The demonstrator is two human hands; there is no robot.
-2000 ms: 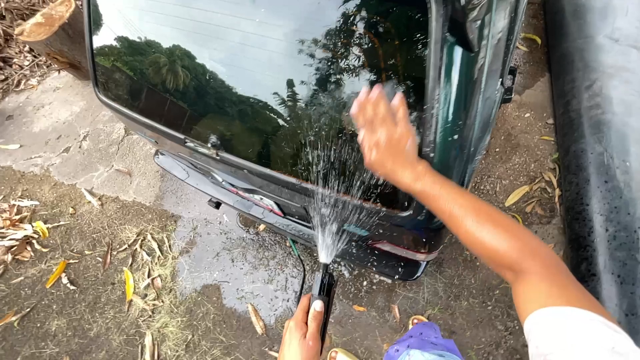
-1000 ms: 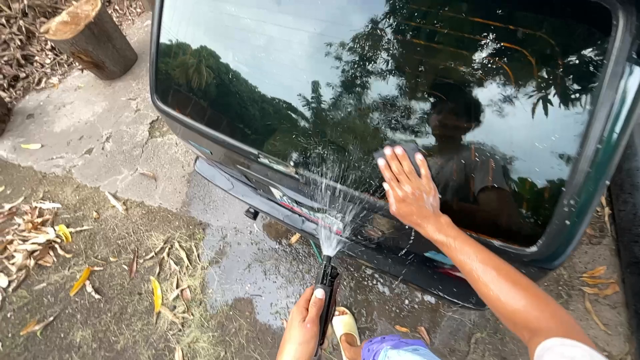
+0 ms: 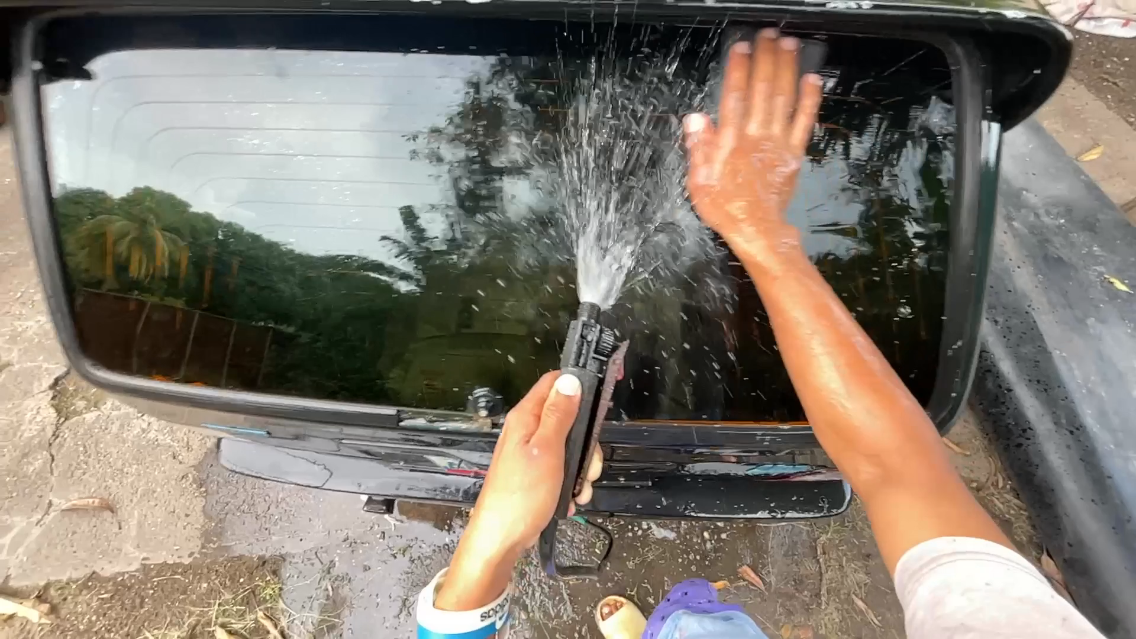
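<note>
My left hand (image 3: pixel 532 453) grips a black spray gun (image 3: pixel 581 390), whose nozzle points up the glass and throws a fan of water. A vehicle's wet rear window (image 3: pixel 337 328) lies under the spray and mirrors trees and sky. Against its upper right part lies my right hand (image 3: pixel 754 142), fingers stretched, with a dark flat pad (image 3: pixel 811 57) showing behind the fingertips; the palm side is hidden. Below the window runs the black rear bumper (image 3: pixel 302 466). A thin hose (image 3: pixel 603 541) loops under the gun.
A long dark surface (image 3: pixel 1056 293) with water drops stands at the right. Wet concrete (image 3: pixel 346 550) with fallen leaves spreads below the bumper. At the bottom are a sandalled foot (image 3: pixel 619 614) and a purple clog (image 3: pixel 688 603). A black spoiler (image 3: pixel 1034 67) juts out at the upper right.
The spray, which hit the window's lower edge and bumper before, now plays over the glass. My right hand has moved from the lower window to its upper right part. The view has shifted to face the window.
</note>
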